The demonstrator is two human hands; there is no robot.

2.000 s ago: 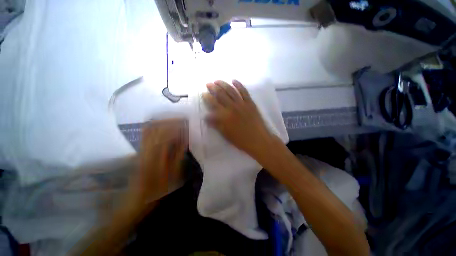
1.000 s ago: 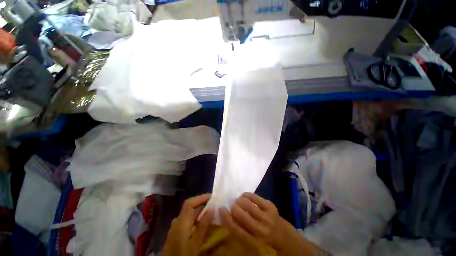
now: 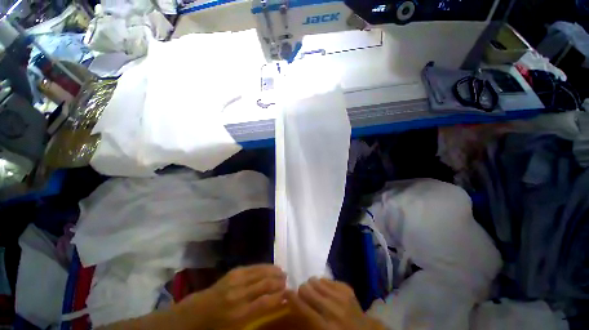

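Observation:
A long white cut panel (image 3: 315, 174) runs from under the sewing machine head (image 3: 276, 32) over the table's front edge down toward the wearer. A narrow creamier folded edge (image 3: 280, 193) lies along its left side. My left hand (image 3: 253, 289) and my right hand (image 3: 326, 301) hold the panel's lower end side by side at the bottom of the view, fingers closed on the cloth. The needle area is washed out by the lamp, so the needle's contact with the cloth cannot be made out.
Larger white panels (image 3: 174, 103) lie left of the needle, hanging over the table edge. White cloth heaps hang at lower left (image 3: 168, 216) and lower right (image 3: 439, 238). Black-handled scissors (image 3: 475, 93) lie on a grey pouch (image 3: 439, 89). Grey-blue cloth (image 3: 536, 193) hangs at right.
My hands went from the panel on the machine bed to its lower end, and the panel is now stretched out straight. Since one second ago its folded left edge lies flatter; the view has shifted.

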